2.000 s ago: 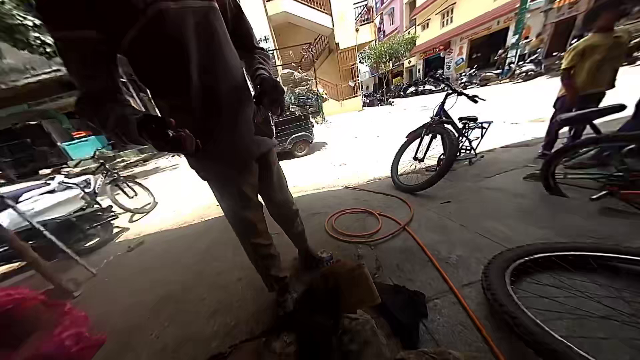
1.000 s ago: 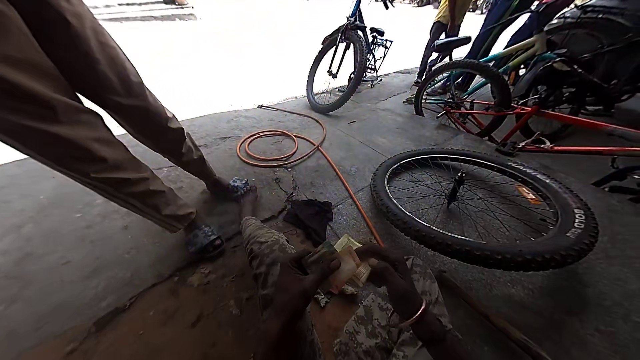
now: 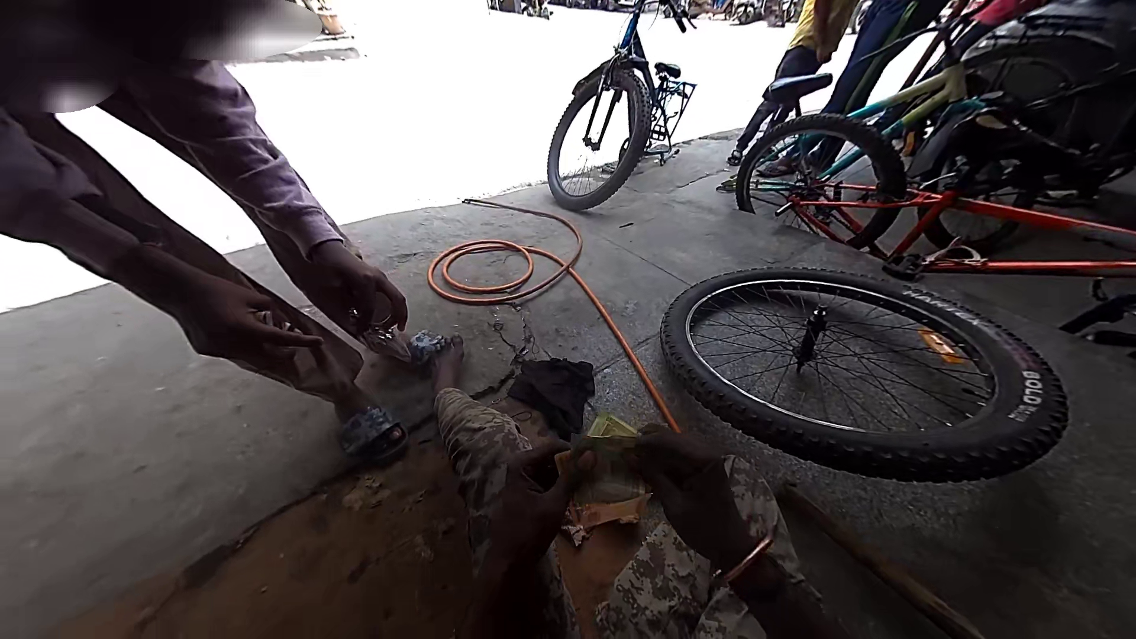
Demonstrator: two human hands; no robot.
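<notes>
Between my two hands are several banknotes point(image 3: 611, 444), held low over my lap; one looks yellow-green, another orange. My left hand point(image 3: 541, 497) grips their left side with thumb and fingers. My right hand point(image 3: 688, 484), with a metal bangle on its wrist, pinches their right side. An orange paper piece point(image 3: 608, 512) shows just below the notes, and I cannot tell whether it is held or lies loose. A black cloth point(image 3: 555, 390) lies on the floor beyond my hands.
A bicycle wheel with tyre point(image 3: 1003, 444) lies flat at right, beside a coiled orange hose point(image 3: 612, 324). A wooden stick point(image 3: 874, 559) is nearer. At left a person point(image 3: 266, 177) bends over with both hands low. Bicycles point(image 3: 635, 115) stand behind; more people are at the upper right.
The person at left, upright before, now bends down with both hands near their feet. The notes in my hands are spread differently from a second ago. The view has tilted down since the first frame.
</notes>
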